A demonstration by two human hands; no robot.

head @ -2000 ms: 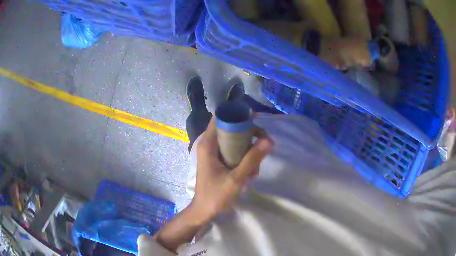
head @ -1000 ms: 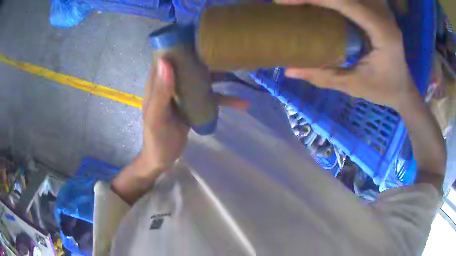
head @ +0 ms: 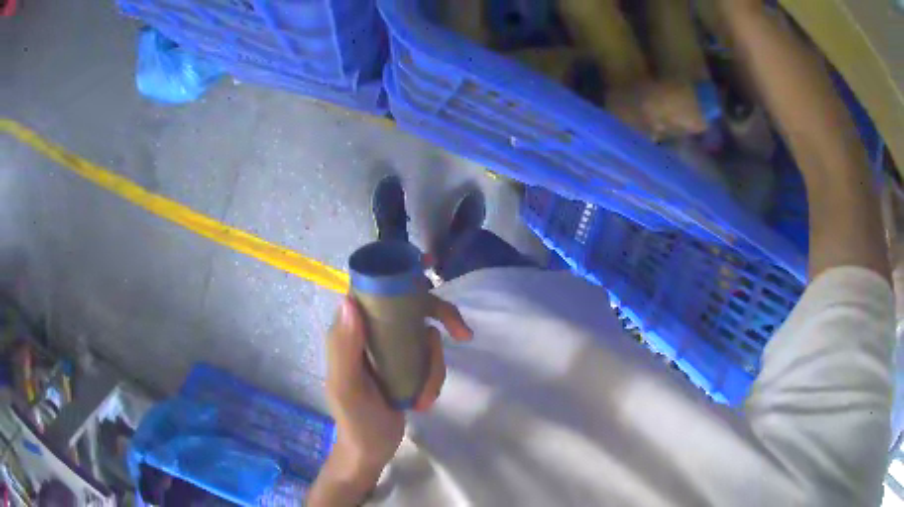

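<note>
My left hand (head: 372, 396) is closed around a khaki thread cone (head: 398, 332), held upright over the floor with its blue rim and dark hollow end upward. My right forearm reaches into the large blue plastic crate (head: 555, 129) at the upper right. My right hand is cut off by the top edge, so its fingers and what they touch are hidden. Mixed tan and yellowish thread cones (head: 607, 40) lie in the crate, dim and blurred.
More blue crates stand at the top (head: 297, 40) and below the large crate (head: 694, 267). A blue plastic bag (head: 173, 69) lies on the grey floor near a yellow line (head: 218, 231). A bag-covered blue crate (head: 198, 446) and scraps are at lower left.
The large golden-brown cone that my right hand held is no longer seen in it, and my right arm now reaches into the crate. My left hand has turned its cone more upright and lowered it.
</note>
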